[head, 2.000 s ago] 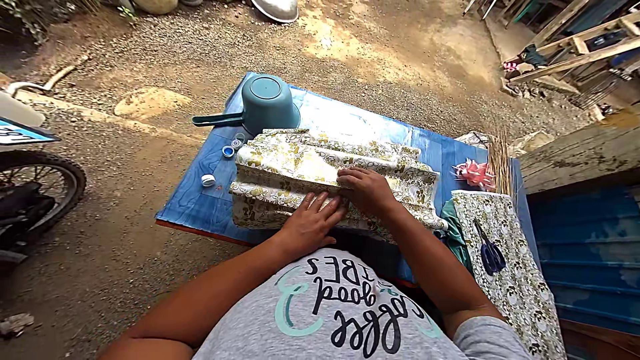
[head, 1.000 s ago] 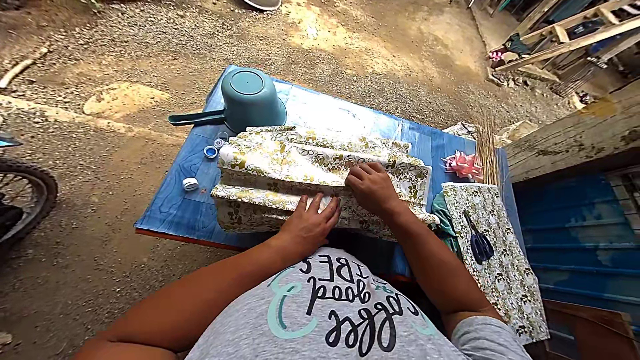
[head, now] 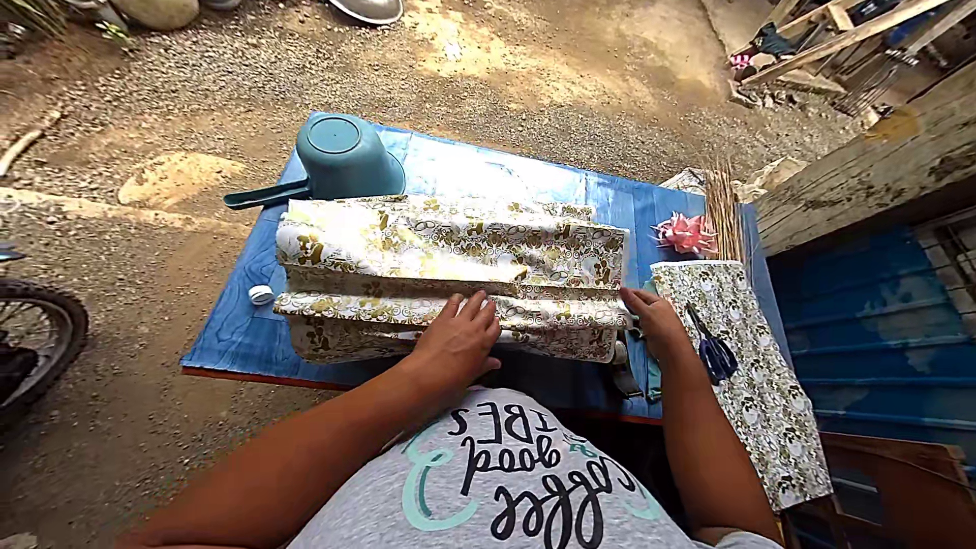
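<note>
A white sheet with a gold floral print (head: 457, 252) lies in folds across the blue table. My left hand (head: 460, 335) rests flat on its near fold, fingers spread a little. At the sheet's right edge, my right hand (head: 652, 313) pinches the near corner area between thumb and fingers. A second piece of printed sheet (head: 751, 412) hangs over the table's right side, with dark-handled scissors (head: 714, 354) on it. Left of the folded sheet is a small white cap (head: 261, 295).
An upturned teal plastic dipper (head: 347, 156) stands at the back left of the blue table (head: 229, 328). A pink ribbon bow (head: 686, 234) and a bundle of thin sticks (head: 724, 213) lie at the right. A motorcycle wheel (head: 46, 343) is at far left.
My right hand has moved right, from the middle of the folded sheet to its right edge. My left hand stays on the near fold. The small blue-rimmed containers are no longer seen.
</note>
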